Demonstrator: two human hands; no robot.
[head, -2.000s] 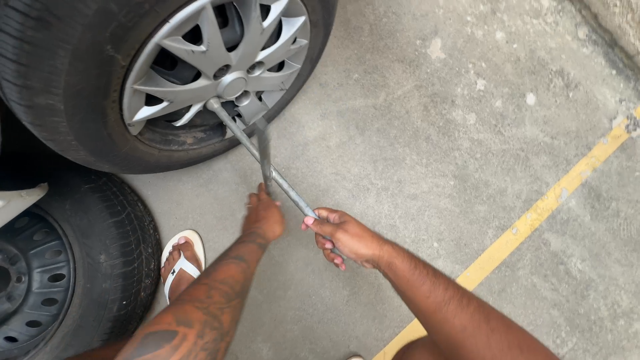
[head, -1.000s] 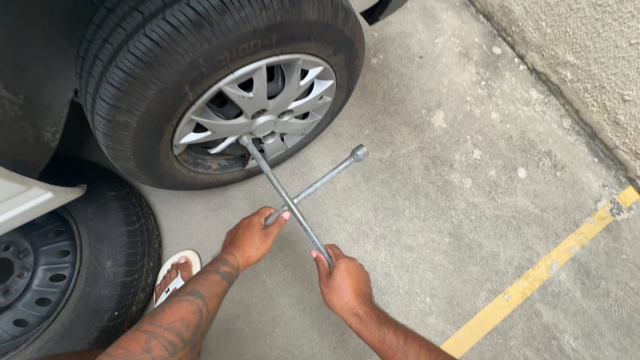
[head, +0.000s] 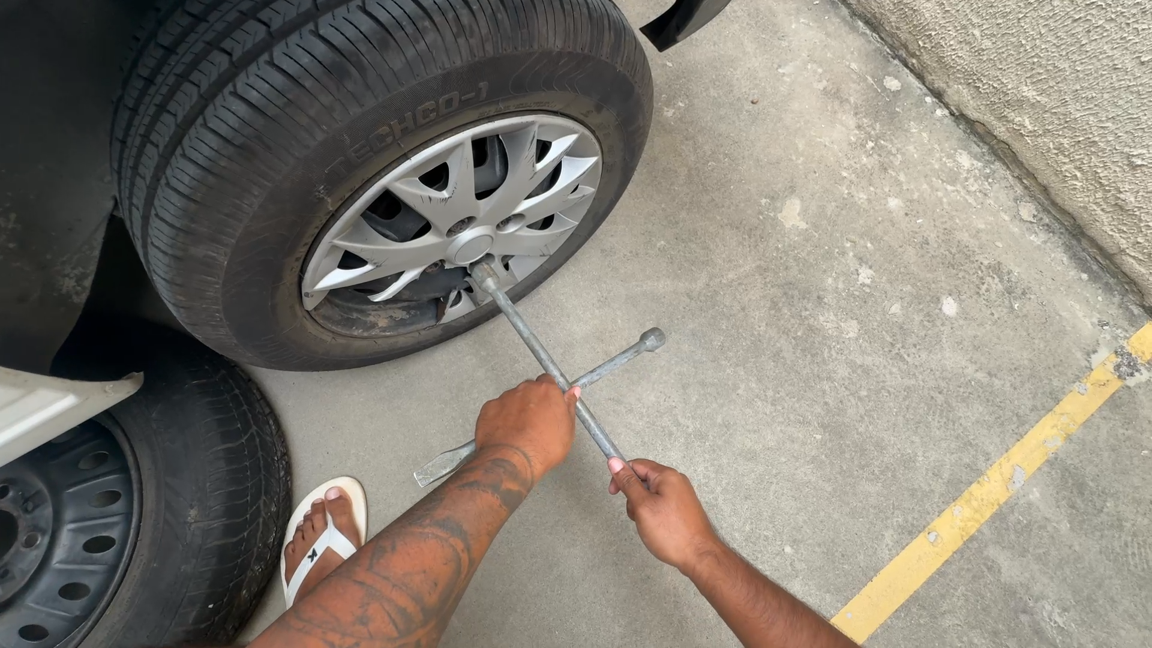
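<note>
A metal four-way lug wrench [head: 531,340] reaches from a wheel bolt position just below the hub centre of a silver plastic wheel cover [head: 517,193]. The cover is scuffed and broken at its lower part, on a car wheel with a black tyre [head: 261,216]. My left hand [head: 526,423] is closed around the wrench near its crossing; one arm with a socket end sticks out to the right, and a flat-tipped arm shows at lower left. My right hand [head: 661,508] holds the outer end of the long shaft.
A second wheel with a black steel rim [head: 81,540] is at lower left, under a white panel edge [head: 63,409]. A foot in a white flip-flop [head: 360,504] stands beside it. A rough wall [head: 1062,99] runs along the upper right; a yellow line [head: 990,486] crosses the concrete floor.
The wrench's cross arms have turned between frames, while the long shaft stays at the wheel. My left hand now covers the part near the crossing. The view has shifted.
</note>
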